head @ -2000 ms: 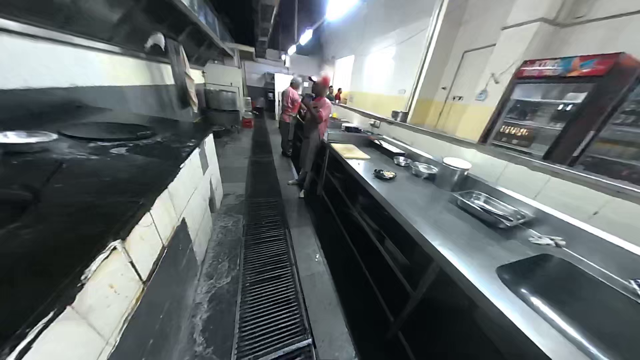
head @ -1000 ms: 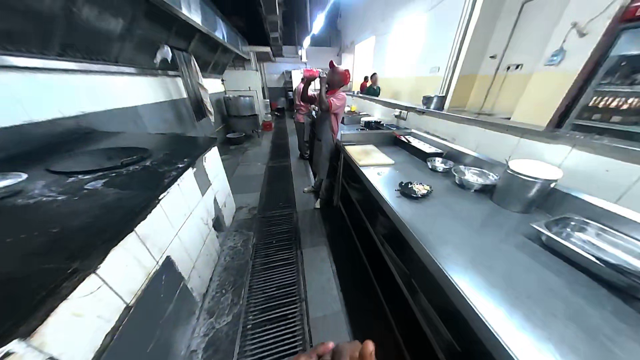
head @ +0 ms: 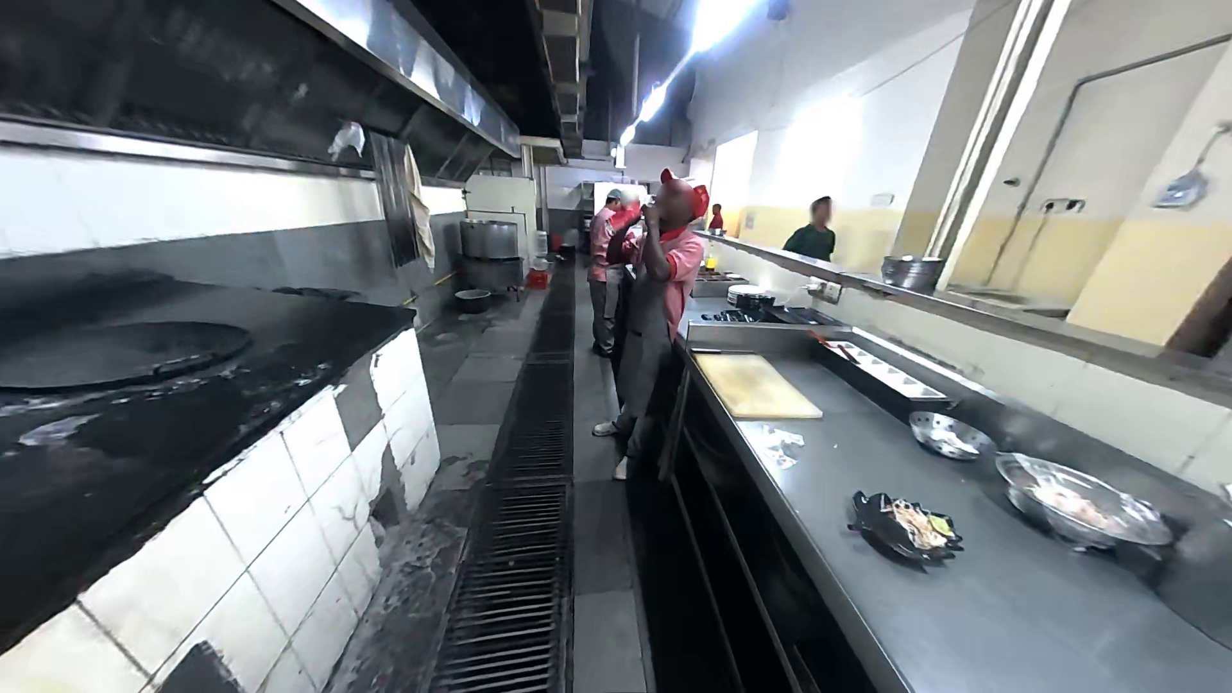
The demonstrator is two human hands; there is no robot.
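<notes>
Neither my left hand nor my right hand shows in the head view at this moment. On the steel counter point(head: 1049, 616) to the right, a black leaf-edged plate point(head: 871, 525) holds shredded food with a lime or lemon piece. Behind it, near the wall, stand a steel bowl point(head: 1141, 520) of pale food and a smaller steel bowl point(head: 929, 423) with some white food. Farther along lies a pale cutting board point(head: 757, 385), with a crumpled clear plastic piece point(head: 773, 444) at its near edge. A long white divided tray point(head: 890, 372) sits by the wall.
A person in a red cap and apron point(head: 647, 356) stands beside the counter, both hands raised near the face; another person point(head: 603, 279) is behind. A floor drain grating point(head: 515, 577) runs down the aisle. The black cooktop point(head: 318, 337) with white tiled side is at left.
The view has moved forward along the aisle, nearer the cutting board and the person in the red cap. Fingers seen at the bottom edge one second ago are out of view now.
</notes>
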